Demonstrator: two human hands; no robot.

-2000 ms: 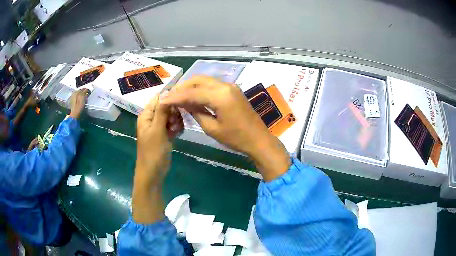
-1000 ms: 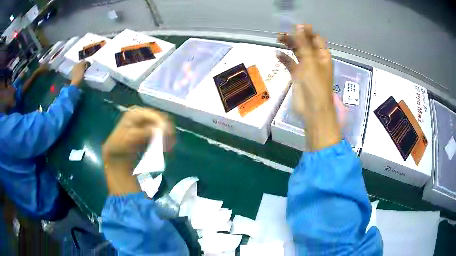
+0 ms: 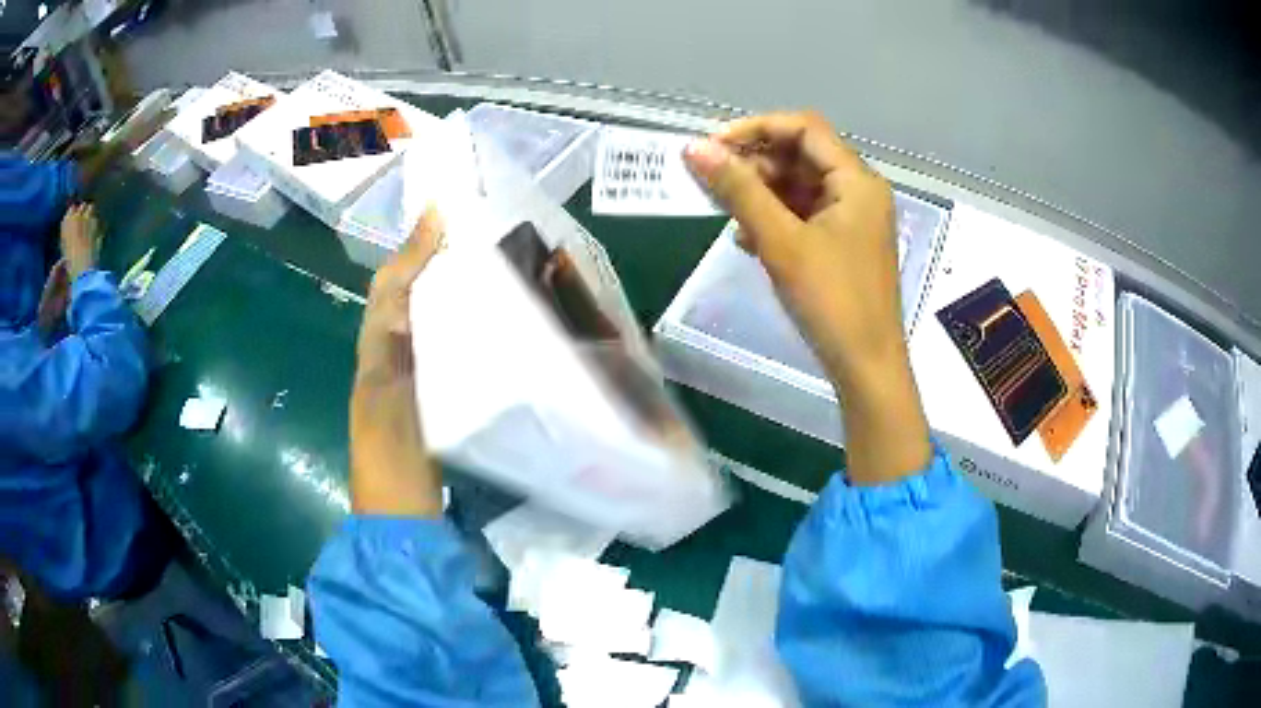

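My left hand [image 3: 394,367] grips a white box lid [image 3: 484,332] by its left side and holds it tilted above the belt. The lid is blurred; part of its dark and orange device picture shows. My right hand [image 3: 816,208] pinches a white barcode label [image 3: 643,173] between thumb and fingers, up and to the right of the lid. The label's printed bars face me. A box base [image 3: 761,304] with a greyish translucent face stands behind and below my right wrist.
More lids [image 3: 1023,360] and bases [image 3: 1182,429] stand in a row along the grey metal wall [image 3: 664,56]. Paper scraps [image 3: 588,616] and a large white sheet [image 3: 1106,664] lie on the near side. Coworkers in blue sleeves [image 3: 69,360] are at left, near a pale striped strip [image 3: 183,270].
My left hand has let go of the white paper piece and taken a box lid off the row, lifting and tilting it. My right hand has moved left and down with the label.
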